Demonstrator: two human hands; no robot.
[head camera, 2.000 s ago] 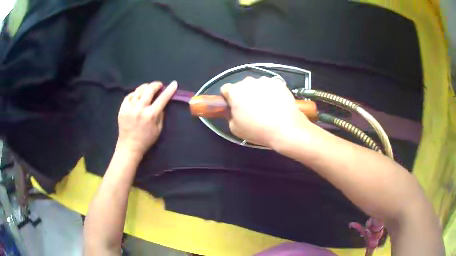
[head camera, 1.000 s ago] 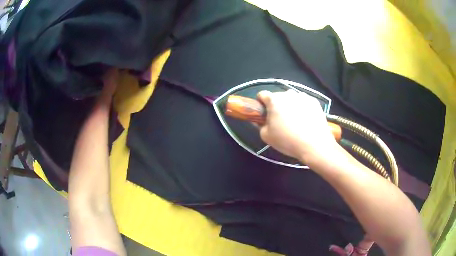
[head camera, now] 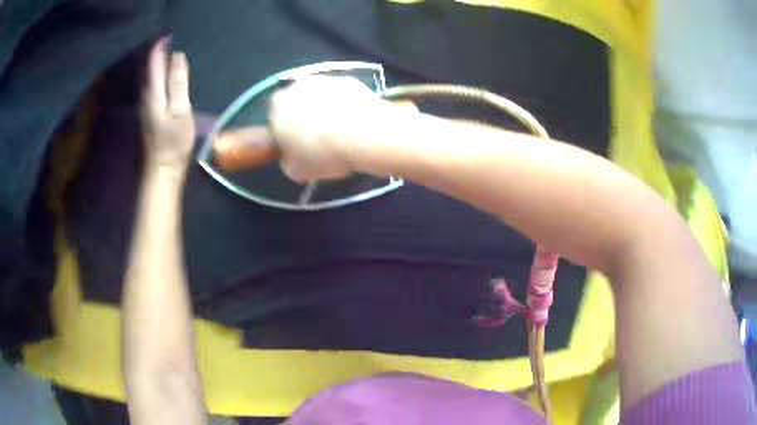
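The steam iron lies on the black garment piece, its pointed end to the left. My right hand is closed around its wooden handle and hides part of the plate. My left hand lies on the cloth just left of the iron's tip, fingers extended upward in the picture, holding nothing that I can see. A short purple seam strip shows between my left hand and the iron. The rest of that seam is hidden under the iron and my right arm. The picture is somewhat blurred.
The ribbed hose curves from the iron under my right forearm, with a pink cloth tie on it. More dark cloth lies bunched at the left. The yellow table cover shows along the front and right; pale floor lies beyond.
The iron has moved left along the cloth with my right hand. My left hand has come out from under the bunched cloth and lies near the tip. The cloth at left is spread flatter.
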